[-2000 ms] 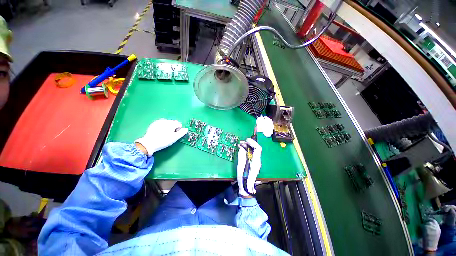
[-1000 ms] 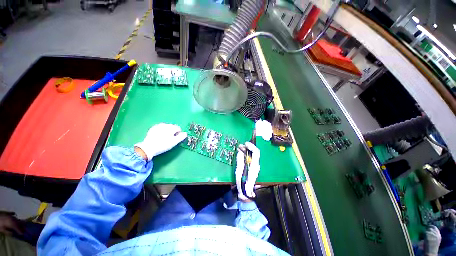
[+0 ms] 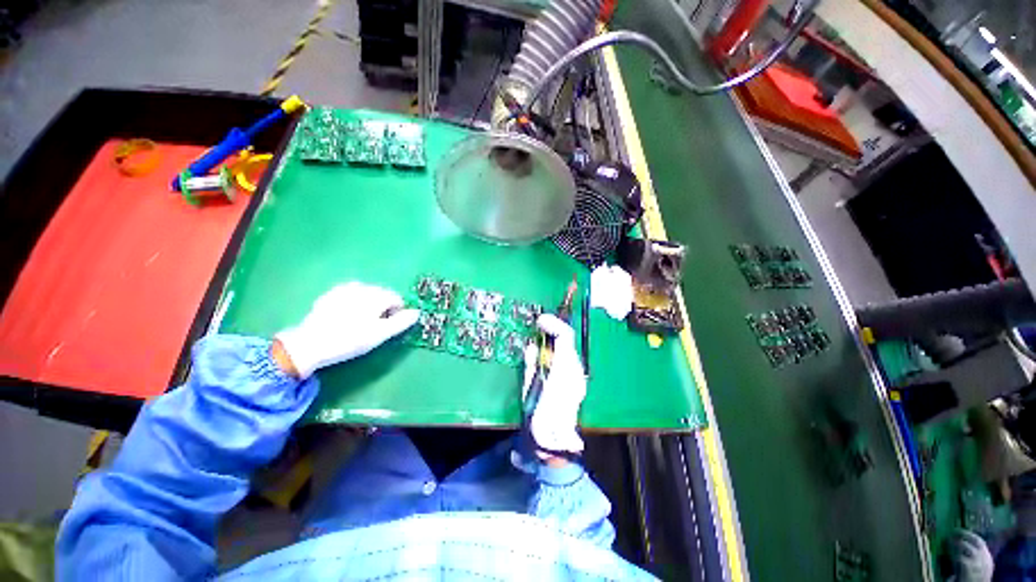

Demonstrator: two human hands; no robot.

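A green PCB panel (image 3: 475, 322) with raised parts lies on the green mat (image 3: 341, 244) in front of me. My gloved left hand (image 3: 344, 327) has its fingertips closed at the panel's left edge; whether they also hold thin solder wire cannot be seen. My gloved right hand (image 3: 556, 390) is closed around the soldering iron (image 3: 544, 356) at the panel's right edge. The iron's brownish tip points up and away from the panel. Dark tweezers (image 3: 586, 330) lie just right of my right hand.
A clear fume hood (image 3: 506, 188) and a fan (image 3: 591, 225) stand behind the panel. The iron stand (image 3: 657, 267) and crumpled white piece (image 3: 612, 291) are at right. More panels (image 3: 361, 141) lie far left. A red-lined tray (image 3: 114, 267) is left, a conveyor (image 3: 727, 205) right.
The view has shifted a little. The panel lies straighter and my right hand has closed up around the iron. The tweezers now show beside it. Panels on the conveyor have moved.
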